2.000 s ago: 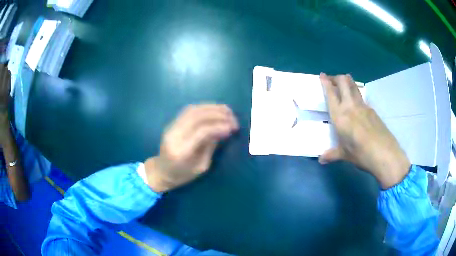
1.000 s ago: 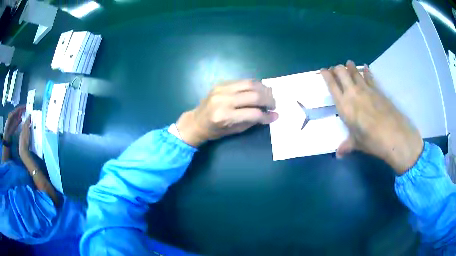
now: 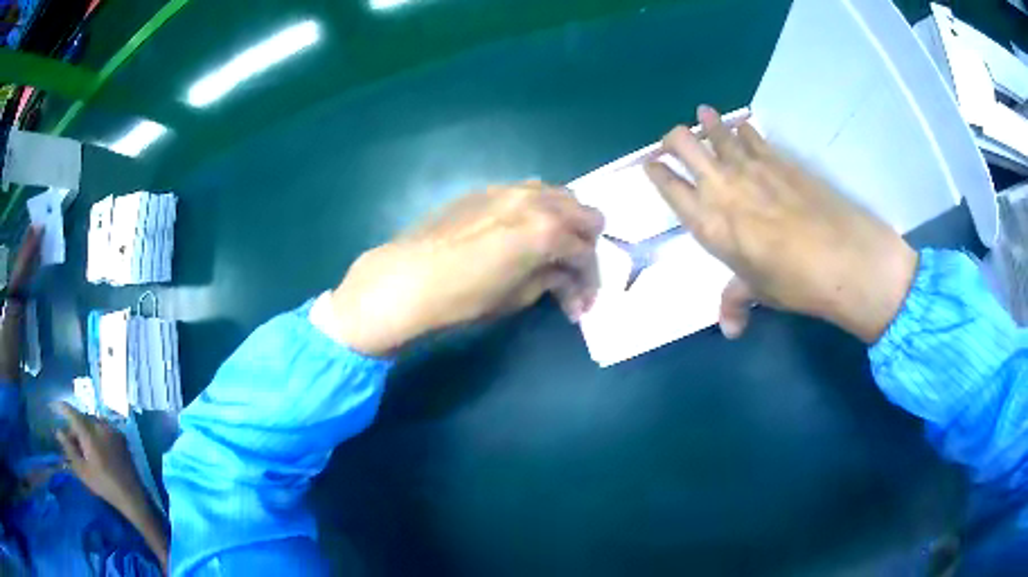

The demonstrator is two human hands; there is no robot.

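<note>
A white hinged-lid box [image 3: 665, 311] lies on the dark green table in front of me, slightly tilted in view. Its tall white lid [image 3: 862, 124] stands open at the right. A white insert card [image 3: 626, 203] with a Y-shaped cut lies in the base. My left hand [image 3: 485, 265] is bare, with curled fingertips at the left end of the card and box; whether they pinch the edge is partly hidden. My right hand [image 3: 778, 220] is bare and spread over the right part of the card, thumb at the near edge and fingers towards the far edge.
Two blocks of white cards [image 3: 133, 239] stand on the table [image 3: 451, 473] at the left, the nearer one with a thin loop on top. A neighbour's hand and blue sleeve [image 3: 68, 530] are at the lower left. White sheets [image 3: 978, 85] are stacked at the upper right.
My left hand has moved right onto the left end of the card. My right hand stays on its right part. The box now appears more angled, and the view has shifted.
</note>
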